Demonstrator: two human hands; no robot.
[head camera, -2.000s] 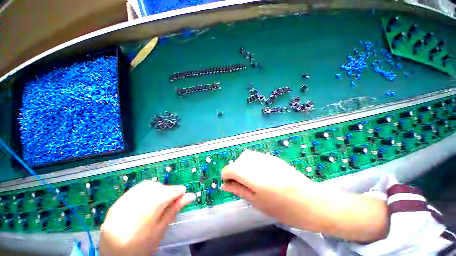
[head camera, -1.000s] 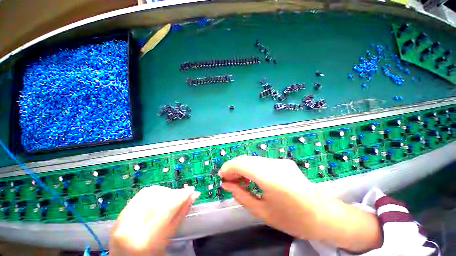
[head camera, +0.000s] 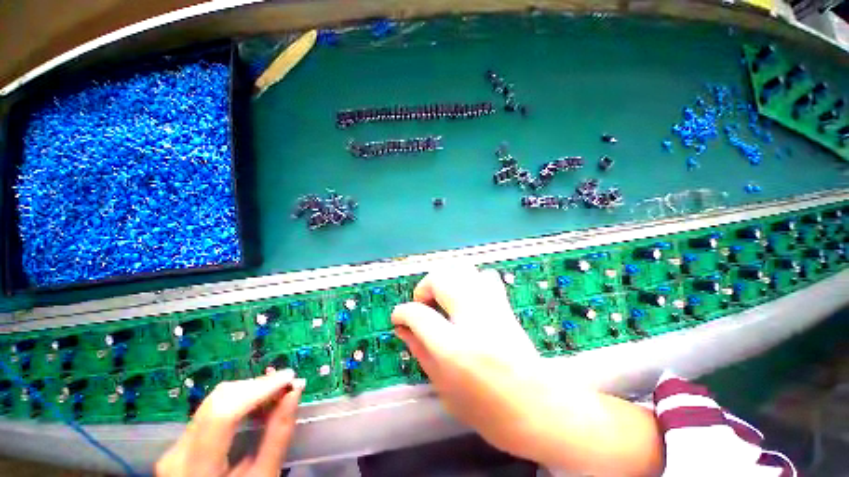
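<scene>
A long row of green printed circuit boards (head camera: 216, 347), dotted with black, blue and white parts, runs along the near edge. My right hand (head camera: 470, 349) is over the middle of the row, thumb and index finger bent close together above the boards; whether a small part is between them cannot be told. My left hand (head camera: 233, 419) is lower left at the row's front edge, thumb and index fingertips near each other; any small part in them is too blurred to tell. The board area under my right palm is hidden.
A black tray (head camera: 244, 158) of blue components stands left. Dark components lie in rows (head camera: 419, 113) and clusters (head camera: 326, 210) mid-bench. Loose blue components (head camera: 698, 125) and a separate board (head camera: 801, 98) lie right. A yellowish sliver (head camera: 287, 61) and pale rail (head camera: 307, 279) also show.
My left hand has moved left and down, away from my right hand. My right hand has shifted slightly up toward the rail. The view has shifted a little.
</scene>
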